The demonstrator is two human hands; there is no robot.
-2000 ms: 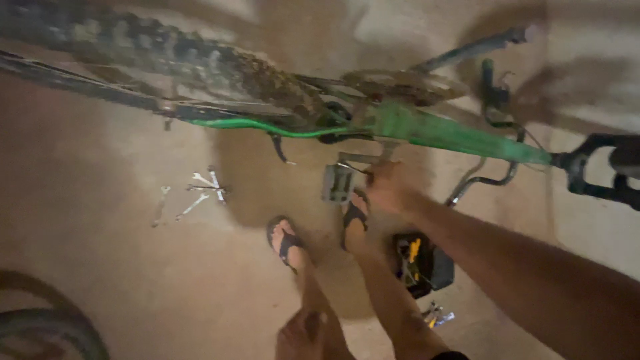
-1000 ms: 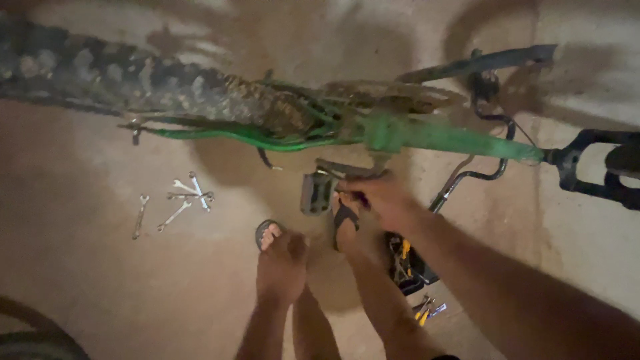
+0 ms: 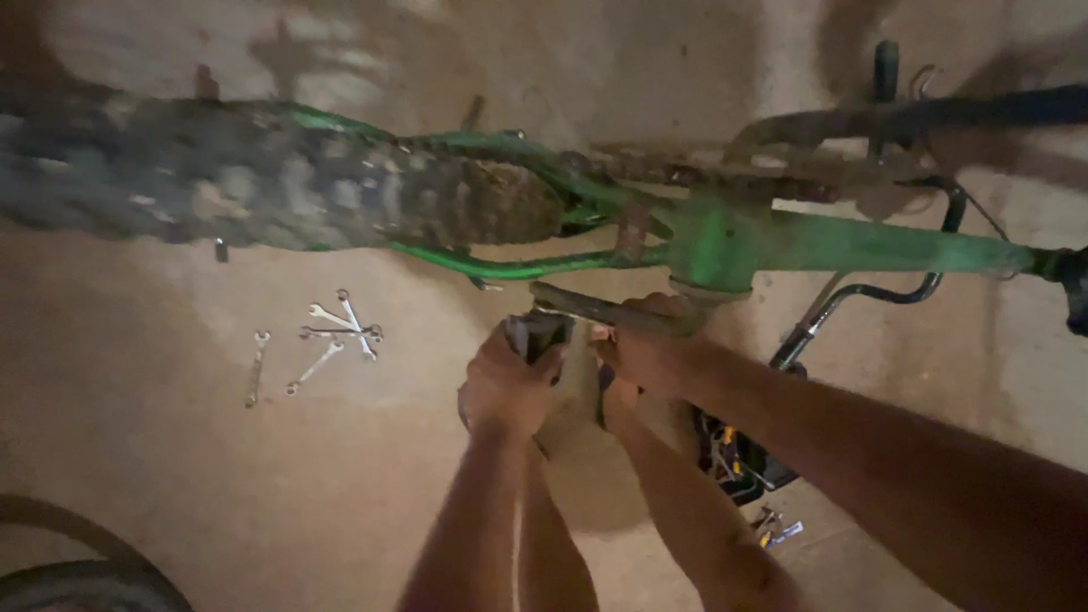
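Note:
A bicycle with a green frame (image 3: 884, 242) and a muddy knobby tyre (image 3: 365, 183) spans the upper part of the head view. My left hand (image 3: 510, 382) grips a dark bicycle pedal (image 3: 541, 333) at the outer end of the crank arm (image 3: 612, 308). Just right of it, my right hand (image 3: 659, 348) is at the crank arm, its fingers partly behind the arm. Whether this hand holds the arm or a tool cannot be told. The green bottom bracket shell (image 3: 714, 242) lies right above my right hand.
Several combination wrenches (image 3: 316, 367) lie on the floor at left. An open black tool case (image 3: 748, 484) with yellow-marked tools stands at lower right, small tools (image 3: 778, 529) beside it. Curved handlebars (image 3: 892, 296) reach down at right. Part of another tyre (image 3: 93, 586) shows at bottom left.
My left hand has moved up from over the foot to the pedal and closed on it. My right hand remains by the crank arm. The view has come nearer to the bicycle.

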